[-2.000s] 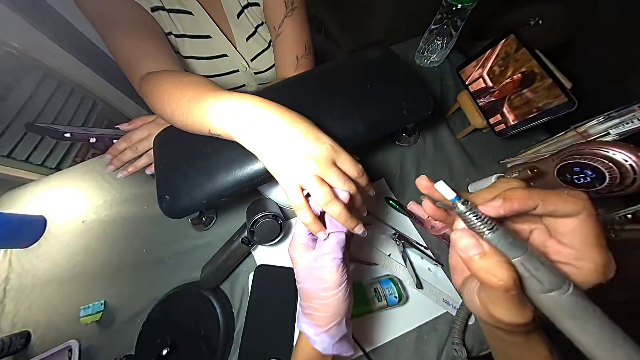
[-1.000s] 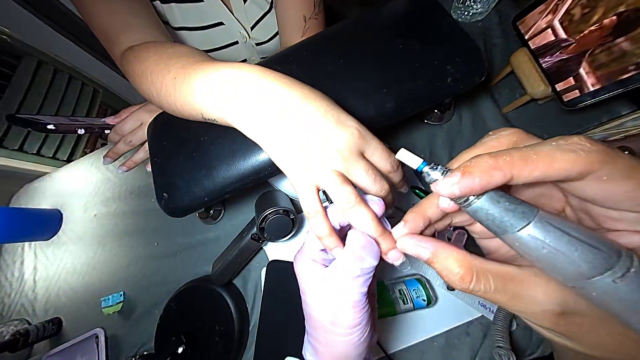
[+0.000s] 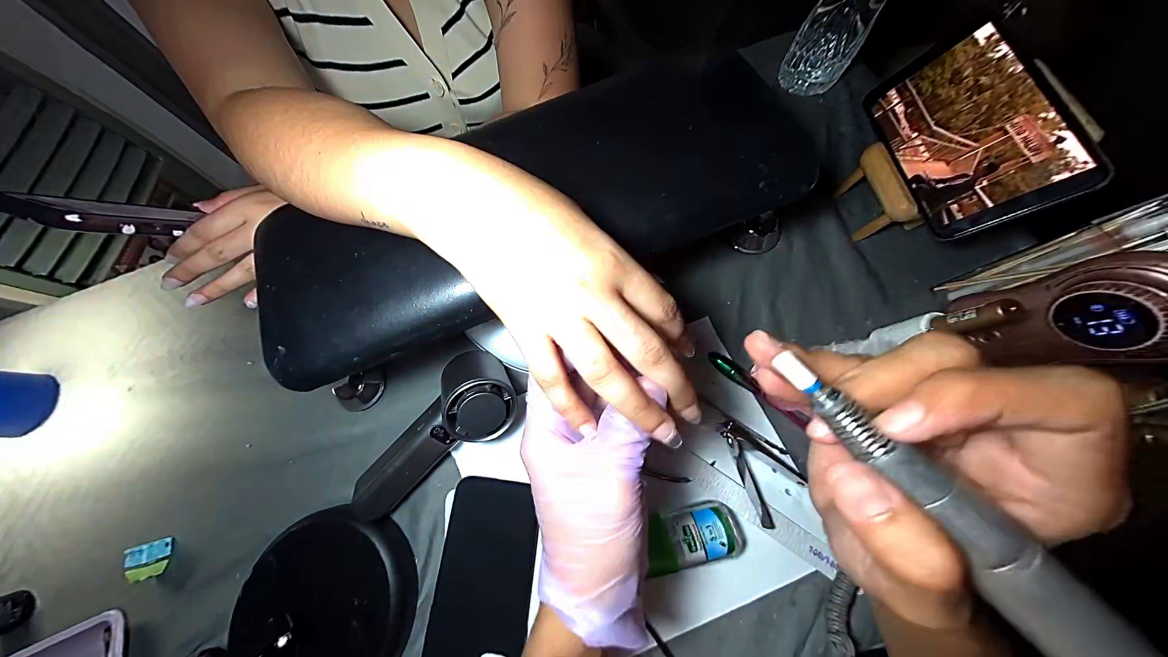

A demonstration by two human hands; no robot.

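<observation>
My left hand (image 3: 593, 502), in a thin lilac glove, is under the fingers of another person's hand (image 3: 584, 283) and holds them from below. That person's forearm lies across a black padded armrest (image 3: 639, 164). At the right, my bare right hand (image 3: 985, 438) grips a grey electric nail drill handpiece (image 3: 976, 538) like a pen. Its white cylindrical bit (image 3: 795, 372) with a blue base points up and left, apart from the person's fingers. Metal cuticle nippers (image 3: 748, 474) and a green bottle (image 3: 698, 538) lie between my hands.
A black phone (image 3: 484, 566) and a round-based black device (image 3: 324, 584) lie left of my glove. A brown nail drill unit (image 3: 1077, 310) with a lit display is at right, below a tablet (image 3: 990, 132) on a wooden stand. A clear bottle (image 3: 830, 46) stands beyond the armrest.
The bit was close to the person's fingers one second ago; my right hand with the drill has since moved away to the right. My left hand still holds the person's fingers.
</observation>
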